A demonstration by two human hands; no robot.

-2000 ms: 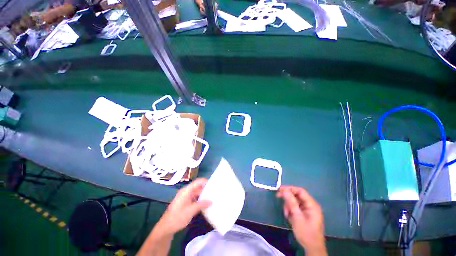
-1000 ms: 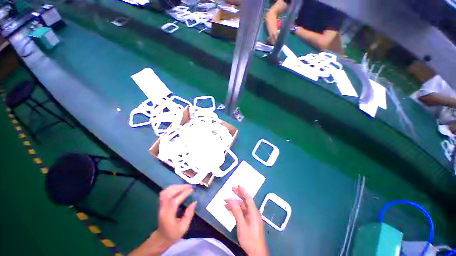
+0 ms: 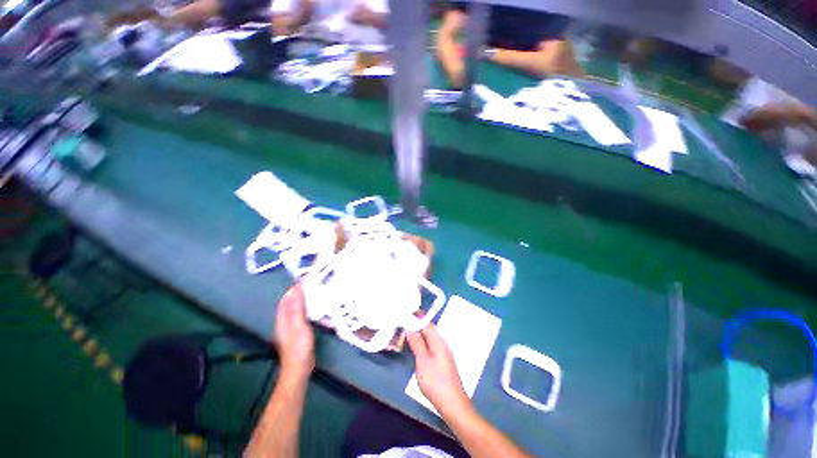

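Note:
A shallow brown cardboard box (image 3: 419, 243) heaped with white plastic frames (image 3: 372, 277) is in front of me. My left hand (image 3: 294, 329) is at the box's near left side, and my right hand (image 3: 432, 358) is at its near right corner. Both hands appear to hold the box, though the fingertips are partly hidden and the view is blurred. A white sheet (image 3: 466, 344) lies flat on the bench, partly under my right hand and forearm. Two single frames lie right of it, one farther back (image 3: 490, 274) and one nearer (image 3: 531, 377).
A second white sheet (image 3: 271, 197) lies behind loose frames left of the box. A metal post (image 3: 408, 125) stands behind the box. Long thin wires (image 3: 674, 367), a teal box (image 3: 745, 407) and a blue hose (image 3: 772, 318) are at right. People sit across the bench. A dark stool (image 3: 164, 376) is at lower left.
The white sheet has gone from my left hand to lying flat on the bench. Both hands have moved to the box's near sides. The camera view has turned and shifted.

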